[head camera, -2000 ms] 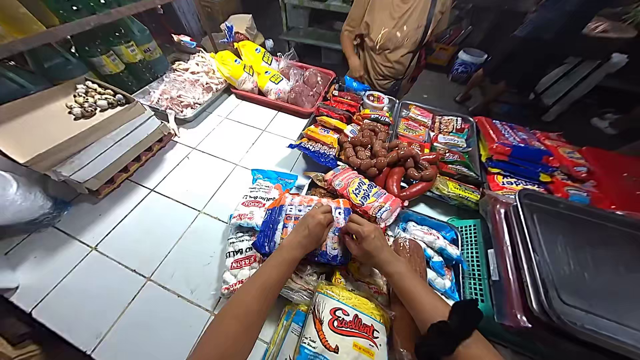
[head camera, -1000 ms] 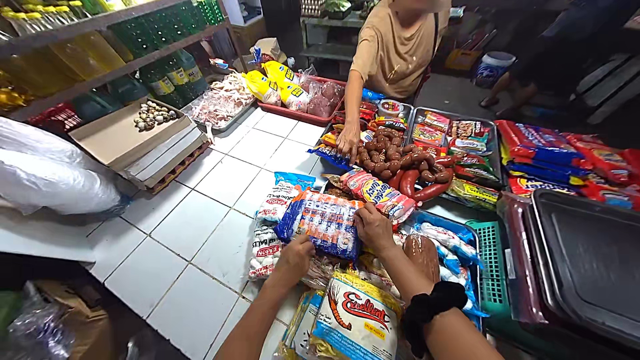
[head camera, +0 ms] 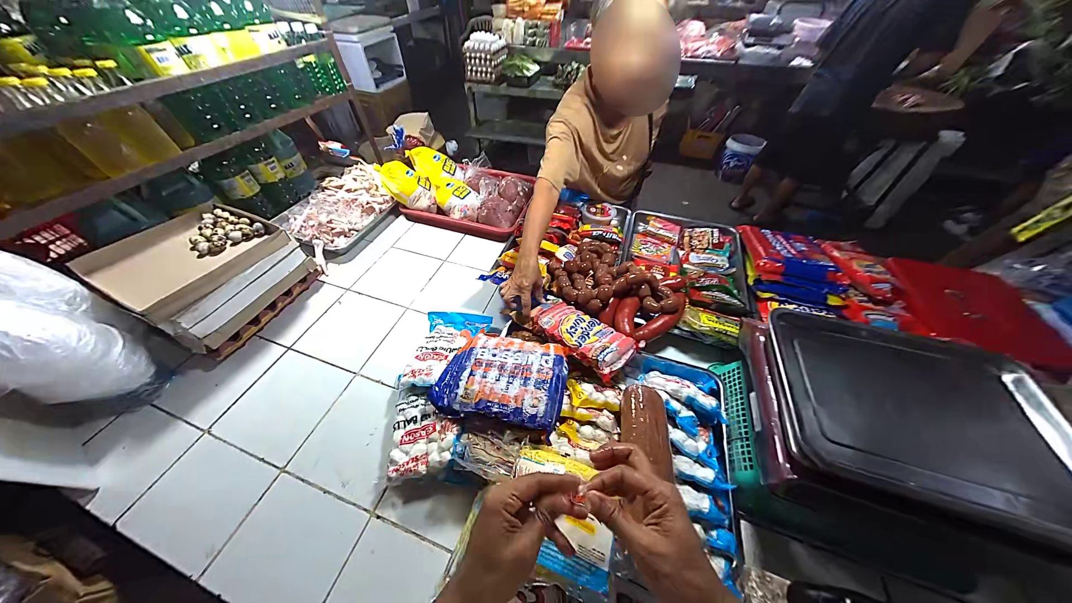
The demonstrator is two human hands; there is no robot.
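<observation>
My left hand (head camera: 523,523) and my right hand (head camera: 636,511) meet at the lower middle, fingertips pinching a small reddish thing (head camera: 579,496) that is too small to name. Under them lies a yellow, white and blue plastic pack (head camera: 578,540), partly hidden by the hands. Just beyond, a blue and orange pack of sausages (head camera: 502,381) rests on other packs. A pink hotdog pack (head camera: 584,337) lies farther on, near linked brown sausages (head camera: 599,280). A thick brown sausage roll (head camera: 646,427) stretches out behind my right hand, beside a tray of blue and white packs (head camera: 699,461).
Across the counter a person (head camera: 607,134) reaches an arm down to the packs. White tiles (head camera: 322,402) cover the counter. At left are an open cardboard box (head camera: 159,268) with small speckled eggs and a bottle shelf (head camera: 184,79). A dark tray lid (head camera: 913,410) lies at right.
My hands have left the blue and orange pack and come together nearer to me, at a small thing. The other person's arm, drawn back two seconds ago, now extends over the packs.
</observation>
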